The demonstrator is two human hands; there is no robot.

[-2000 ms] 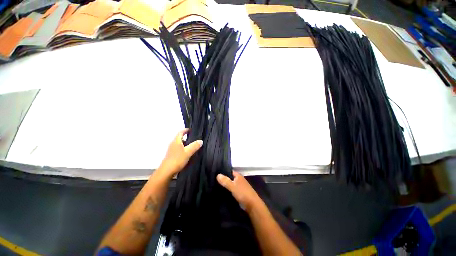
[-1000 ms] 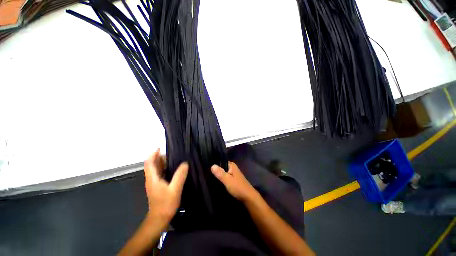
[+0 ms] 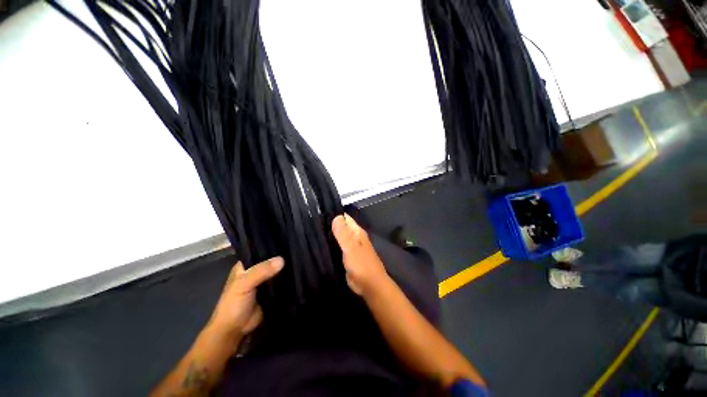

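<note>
A bundle of long black straps (image 3: 232,132) lies over the table's near edge, its far ends fanned out at the upper left and its near ends hanging over my lap. My left hand (image 3: 246,298) grips the bundle's left side below the edge, thumb on top. My right hand (image 3: 355,250) holds its right side near the edge, thumb on top. The near strap ends blend into the dark apron (image 3: 310,372) and cannot be told apart. A second pile of black straps (image 3: 496,93) lies to the right, its ends hanging over the edge.
The white table (image 3: 356,85) runs across the view. A thin black strip (image 3: 549,62) curls beside the right pile. A cardboard box (image 3: 585,151) is below the table at right. A blue crate (image 3: 541,221) with dark contents is on the floor, with a person's shoes (image 3: 565,277) beside it.
The view has turned down and to the right. The bundle is spread wider near my hands, with gaps between straps at the right. The person by the crate shows more fully.
</note>
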